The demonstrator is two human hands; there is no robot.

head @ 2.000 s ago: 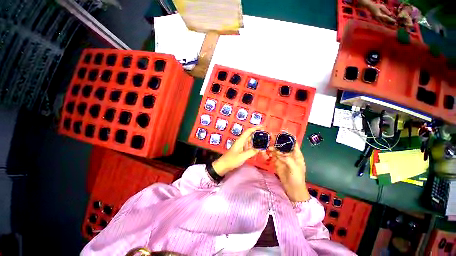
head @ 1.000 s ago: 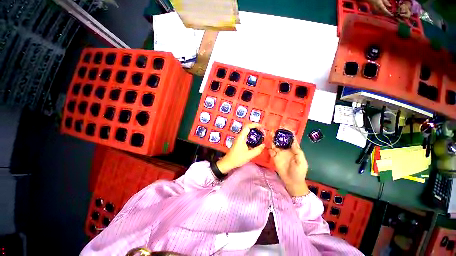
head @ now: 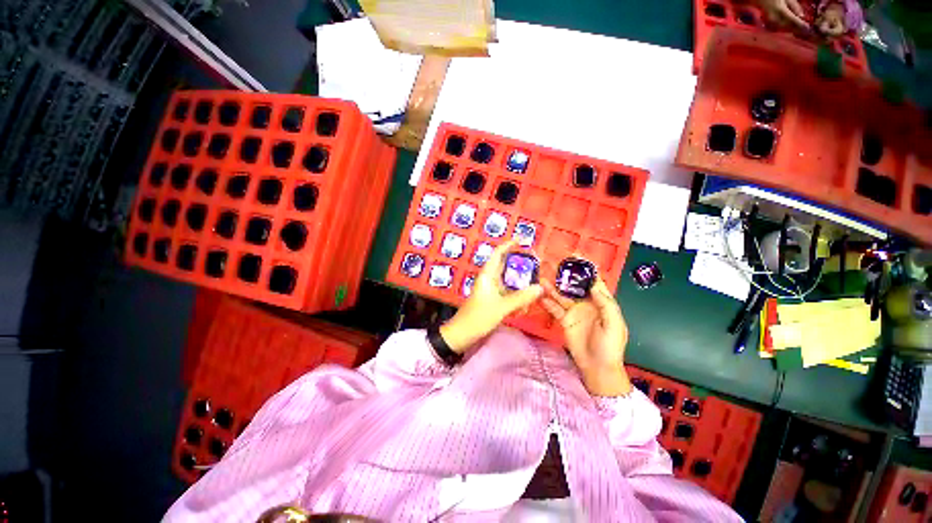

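Observation:
My left hand [head: 488,304] holds a smartwatch [head: 520,271] between its fingers, its screen lit purple and pink. My right hand [head: 596,332] holds another smartwatch [head: 575,277], its screen dark with a white mark. Both are over the lower part of a red-orange compartment tray [head: 572,212]. Watches with black screens sit in its upper pockets, one lit there, and several pale lit ones at its left. Some pockets at middle and right are empty. The hands hide part of the lower edge. A loose watch [head: 647,274] lies on the bench right of the tray.
Stacked trays [head: 345,215] with dark watches stand at left. More trays are at lower left [head: 276,358] and lower right [head: 731,434]. A red tray [head: 807,112] is at upper right, near another person's hands [head: 787,14]. Cables and yellow slips [head: 826,332] lie right. White paper [head: 572,92] lies behind.
The screens of both held watches have changed from black to lit: purple and pink in my left hand, a white mark in my right. Both hands stay over the tray with small shifts.

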